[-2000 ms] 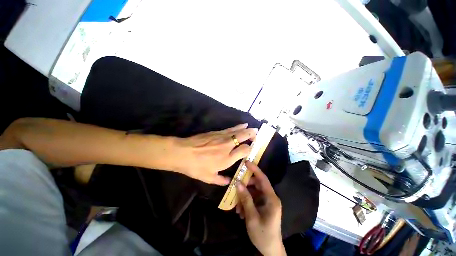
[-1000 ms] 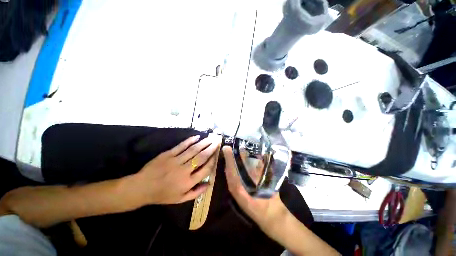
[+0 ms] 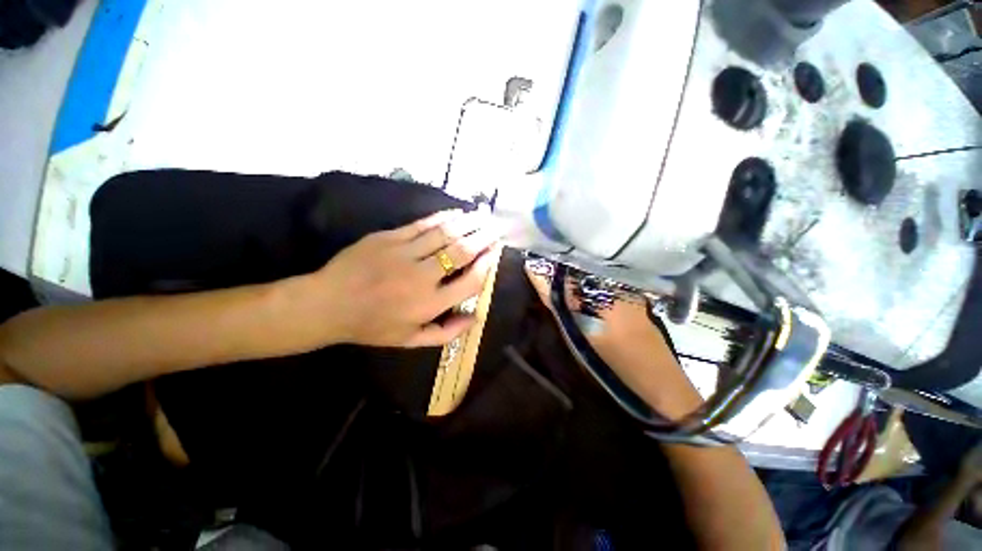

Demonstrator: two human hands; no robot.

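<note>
A black garment panel [image 3: 237, 237] lies on the white table and hangs over its front edge. A pale yellow-wood ruler [image 3: 450, 377] lies on the cloth, pointing towards the needle area. My left hand [image 3: 404, 285] lies flat with fingers spread over the cloth and the ruler's upper part, pressing on them. My right hand [image 3: 614, 328] is on the cloth to the right of the ruler, partly hidden by the machine head and cables; its fingertips are not clear. The white sewing machine head [image 3: 635, 140] covers the needle and presser foot.
Dark red scissors [image 3: 849, 443] lie at the table's right end. Blue tape [image 3: 97, 75] is stuck on the tabletop at the left. Black cables [image 3: 619, 398] loop below the machine head. Part of another person's arm [image 3: 948, 506] shows at the lower right.
My right hand has left the ruler's lower end and moved up beside the needle area. My left hand stays on the ruler. The view has shifted, with the machine head now larger.
</note>
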